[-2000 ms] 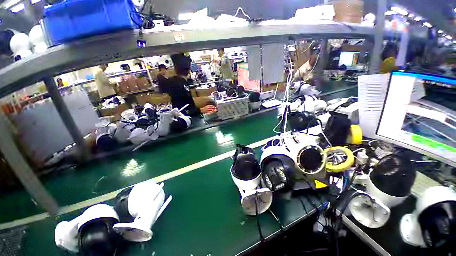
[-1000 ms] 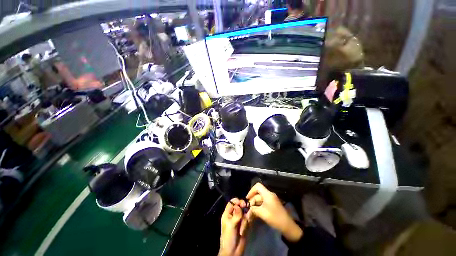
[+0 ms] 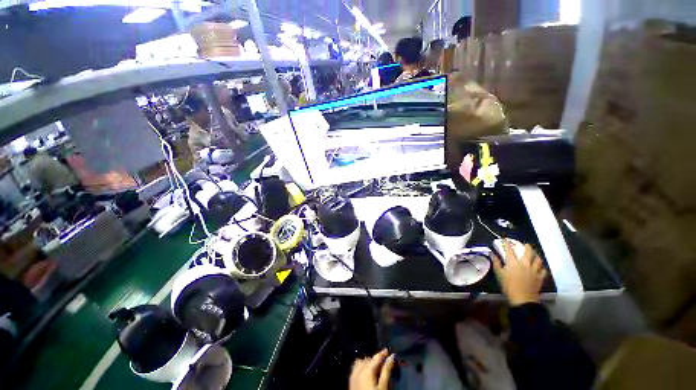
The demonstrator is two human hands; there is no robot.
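My right hand (image 3: 522,273) lies over the white mouse (image 3: 510,247) on the dark desk, covering most of it. My left hand (image 3: 372,372) is low at the bottom edge, partly cut off, with fingers bent; whether it holds something is unclear. Three white cameras with black fronts stand on the desk: one at the left (image 3: 337,228), one in the middle (image 3: 397,234) and one at the right (image 3: 449,228). The monitor (image 3: 374,141) behind them shows a picture under a blue top bar.
More cameras (image 3: 207,305) lie on the green belt (image 3: 137,266) at the left, beside a yellow ring (image 3: 288,233) and a white cylinder (image 3: 253,254). A black box-like object (image 3: 526,164) stands behind the mouse. Brown cartons (image 3: 526,68) are at the right. People are in the background.
My hands, together at a small dark item one second ago, are now apart. The right hand has moved right onto the mouse; the left is lower. The view has turned from the belt towards the desk.
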